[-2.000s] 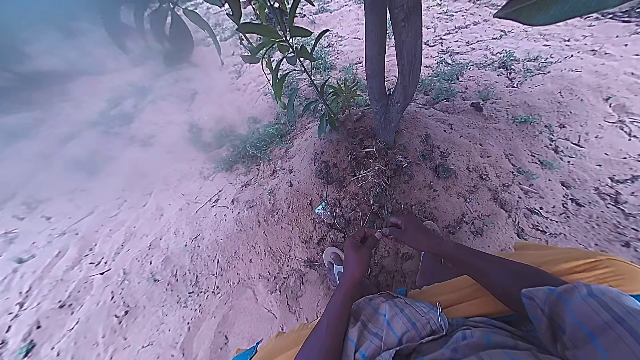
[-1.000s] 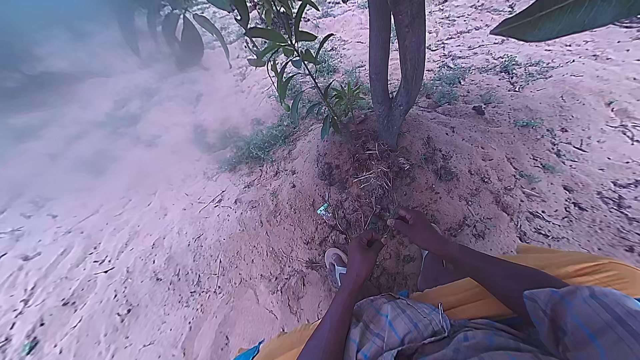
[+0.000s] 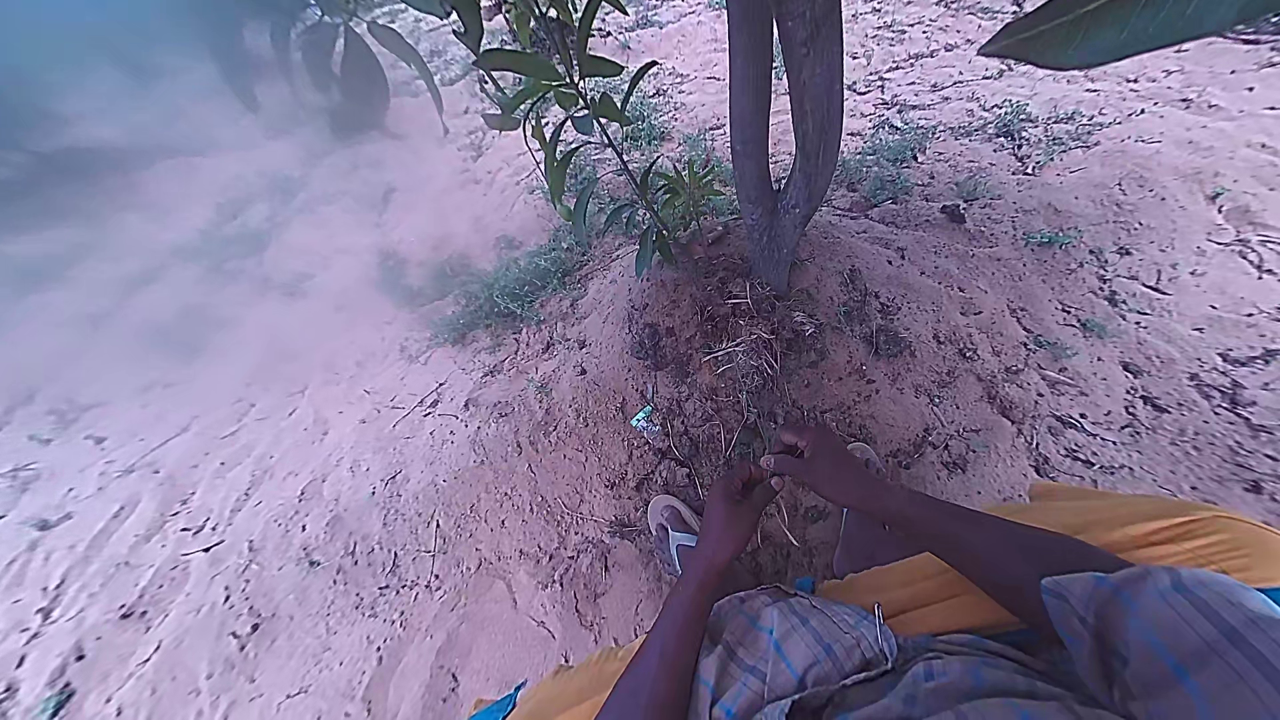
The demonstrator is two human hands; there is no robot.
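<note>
My left hand [image 3: 738, 505] and my right hand [image 3: 815, 465] are close together, low over the soil, with fingertips nearly meeting. The fingers of both are bent and pinched; something thin and greenish may be between them, too small to make out. Just beyond them, dry grass bits [image 3: 745, 350] lie on the dug-up soil at the foot of a forked tree trunk [image 3: 775, 215]. A small scrap of printed wrapper [image 3: 645, 421] rests on the soil ahead of my left hand.
Leafy shoots [image 3: 600, 110] grow left of the trunk, above low green weeds [image 3: 515, 285]. A large leaf [image 3: 1120, 30] hangs at the upper right. My sandalled foot [image 3: 672, 530] stands beside my left hand, and yellow-orange cloth [image 3: 1130, 520] spreads over my lap. The upper left is hazy.
My hands have shifted slightly against each other, parting a little and then coming close again. They stay over the same patch of soil.
</note>
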